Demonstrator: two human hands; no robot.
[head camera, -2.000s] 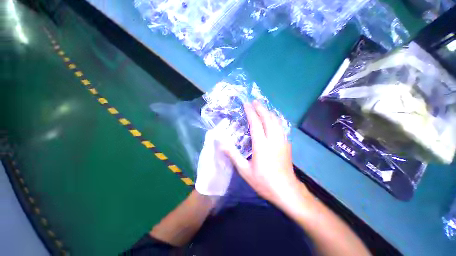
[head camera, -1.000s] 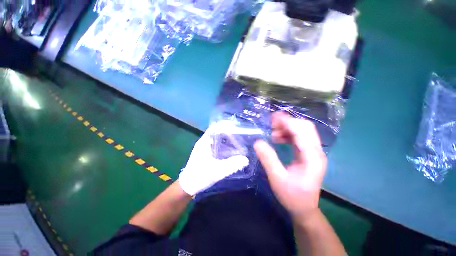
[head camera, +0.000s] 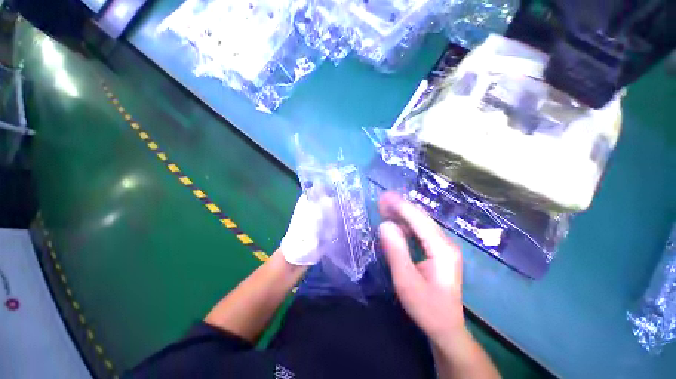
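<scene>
A clear plastic case (head camera: 348, 215) in crinkled shiny film is held up over my lap, tilted nearly on edge. My left hand (head camera: 305, 233), in a white glove, grips it from its left side; the fingers behind it are partly hidden. My bare right hand (head camera: 422, 259) is just right of the case, apart from it, with thumb and fingers spread and nothing seen in them.
Film-wrapped cases (head camera: 244, 44) lie at the bench's back left. Ahead right, a cream block (head camera: 511, 126) sits on a black base plate (head camera: 474, 229) under a black press head (head camera: 585, 44). Another bagged piece (head camera: 660, 303) lies far right. Green floor is at left.
The view has swung about. The hands were together on the wrapped case two seconds ago; my right hand is now off it. My left hand has turned the case from facing up to nearly on edge.
</scene>
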